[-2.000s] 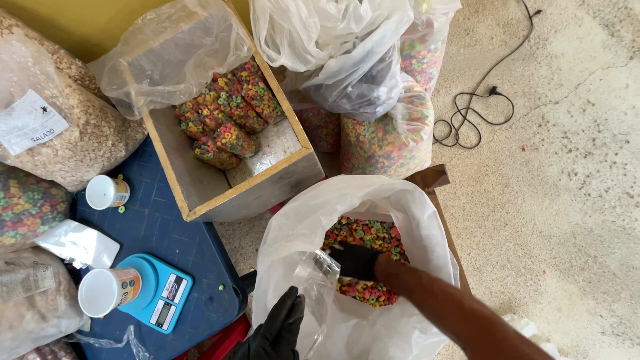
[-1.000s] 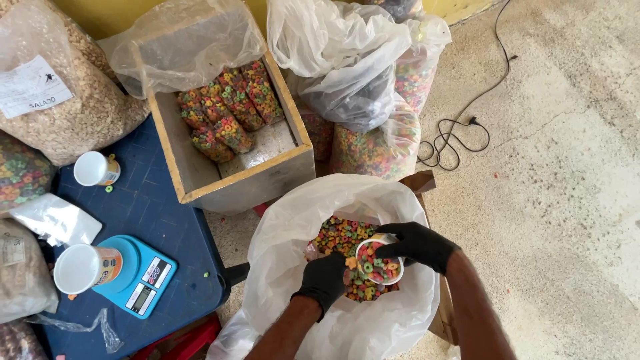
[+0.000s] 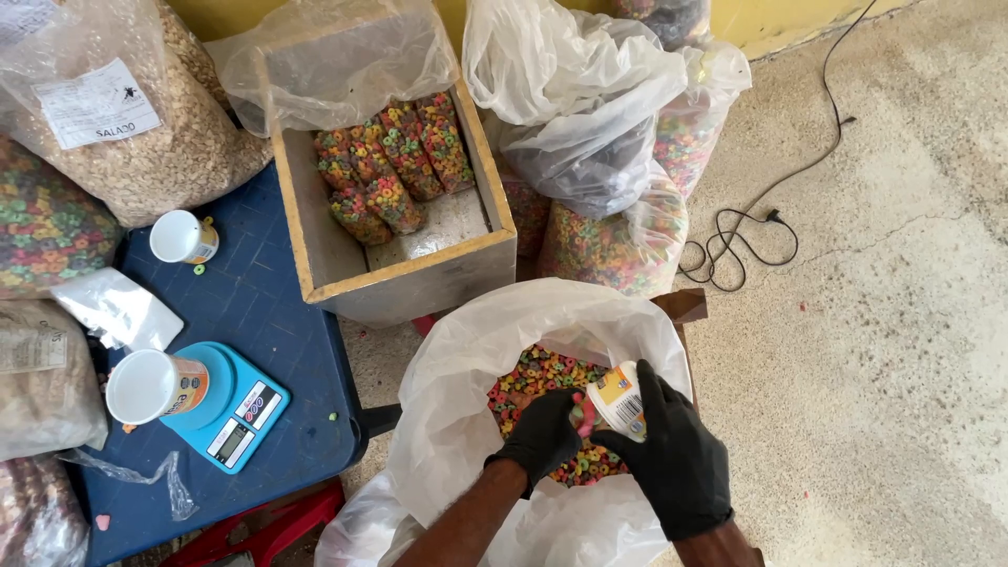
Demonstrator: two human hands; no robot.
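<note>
Both hands wear black gloves over a large white plastic bag (image 3: pixel 457 354) of coloured cereal rings (image 3: pixel 543 370). My right hand (image 3: pixel 669 449) grips a white plastic tub (image 3: pixel 620 400), tipped with its mouth toward my left hand (image 3: pixel 545 431). The left fingers are closed around the neck of a small clear bag, mostly hidden; pink rings show between the hand and the tub's rim. Filled clear bags of cereal rings (image 3: pixel 405 150) lie in a wooden box (image 3: pixel 402 276) above. A blue kitchen scale (image 3: pixel 244 417) bears an empty white tub (image 3: pixel 146 386).
A blue table (image 3: pixel 268 315) at left holds another white tub (image 3: pixel 177 236), a stack of clear bags (image 3: pixel 126 311) and a big sack of puffed grain (image 3: pixel 189 142). Filled cereal sacks (image 3: pixel 606 252) stand beside the box. A black cable (image 3: pixel 732 236) lies on the floor.
Two seconds ago one hand was down in the cereal. One second ago the right hand held the tub full and upright; now it is tipped toward the left hand.
</note>
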